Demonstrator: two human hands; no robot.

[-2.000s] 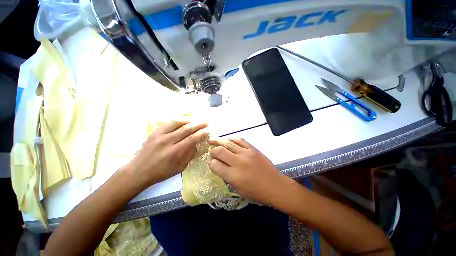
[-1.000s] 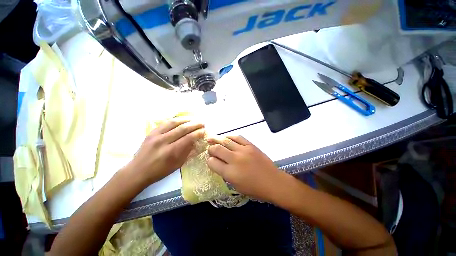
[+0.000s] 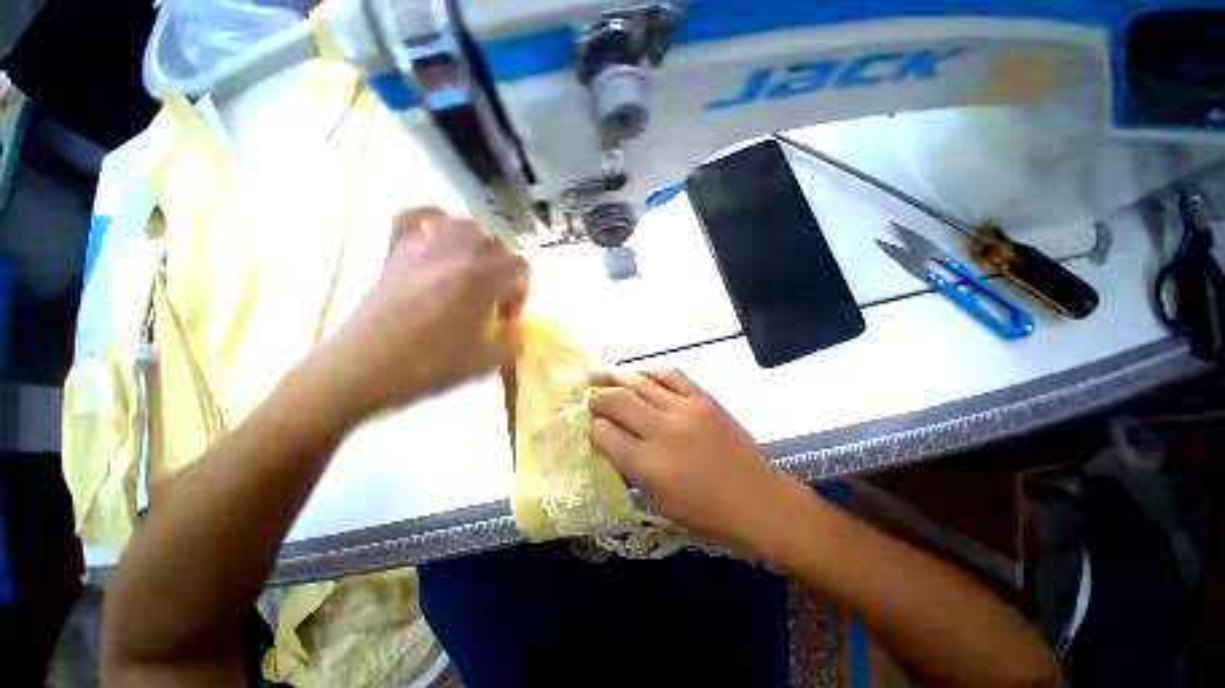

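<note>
A pale yellow fabric piece with lace trim lies near the table's front edge, the lace hanging over the edge. My left hand, blurred, is at the fabric's upper end, left of the presser foot, and holds that end between its fingers. My right hand rests on the fabric's right side, fingers bent on the lace part. The sewing machine stands behind, its needle area above and right of my left hand. The fabric is not under the presser foot.
Yellow fabric pieces lie at the left. A black phone, a screwdriver, blue thread snips and black scissors lie at the right. A bin with yellow fabric is below the table. A plastic tub is at the upper left.
My left hand has lifted from its flat place on the fabric and moved up and left, pulling the fabric's upper end up. My right hand has barely moved. The view has shifted slightly.
</note>
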